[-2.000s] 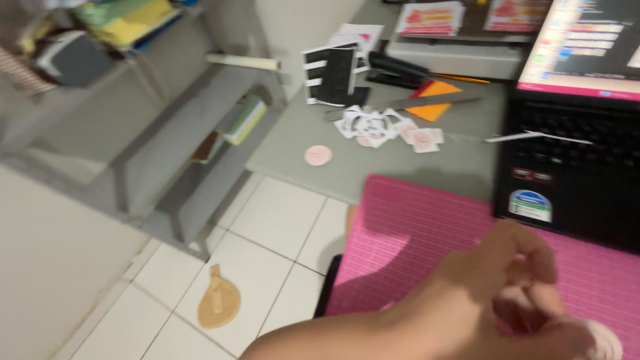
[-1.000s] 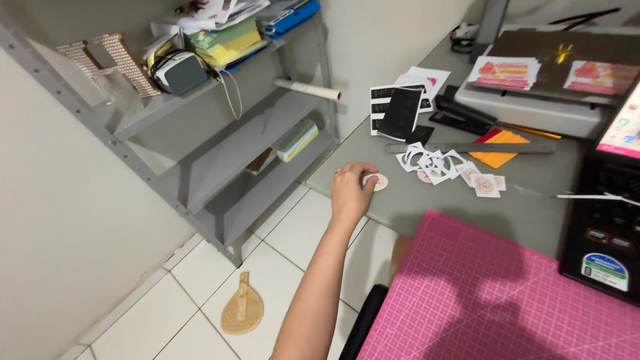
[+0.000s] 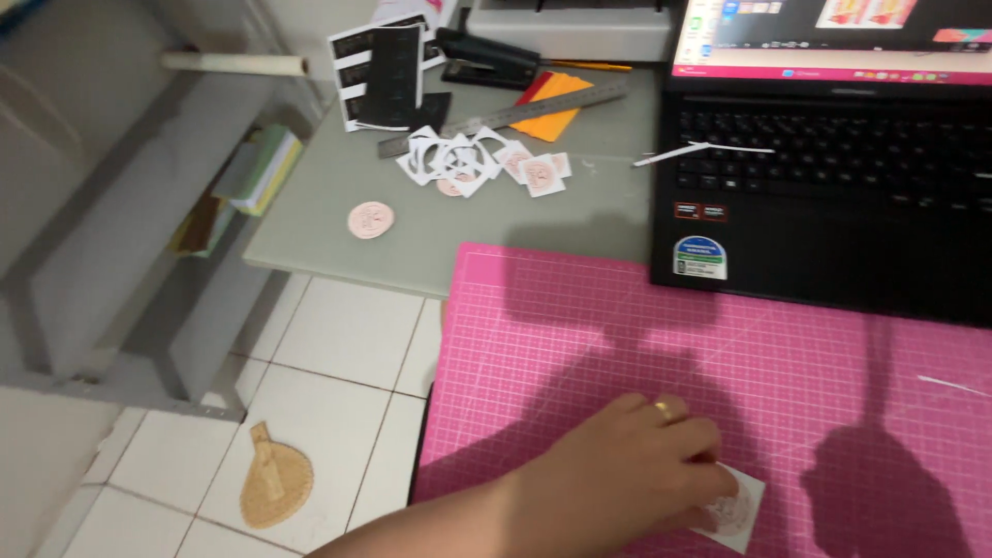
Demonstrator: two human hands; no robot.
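Note:
My left hand, with a gold ring on one finger, reaches over the pink cutting mat. Its fingertips are on a square white paper piece with a round pink print; whether they pinch it is hard to tell. My right hand is out of view. A round pink paper cutout lies on the grey desk near its left edge. Farther back are a heap of white paper offcuts with round holes and several square printed pieces.
A black laptop stands at the right with white paper strips on it. Behind the offcuts lie a steel ruler, orange paper, a black stapler and black-and-white sheets. A grey metal shelf stands left.
One second ago my left hand was at the round cutout near the desk's edge; the cutout now lies there alone and the hand is over the mat. The view has shifted.

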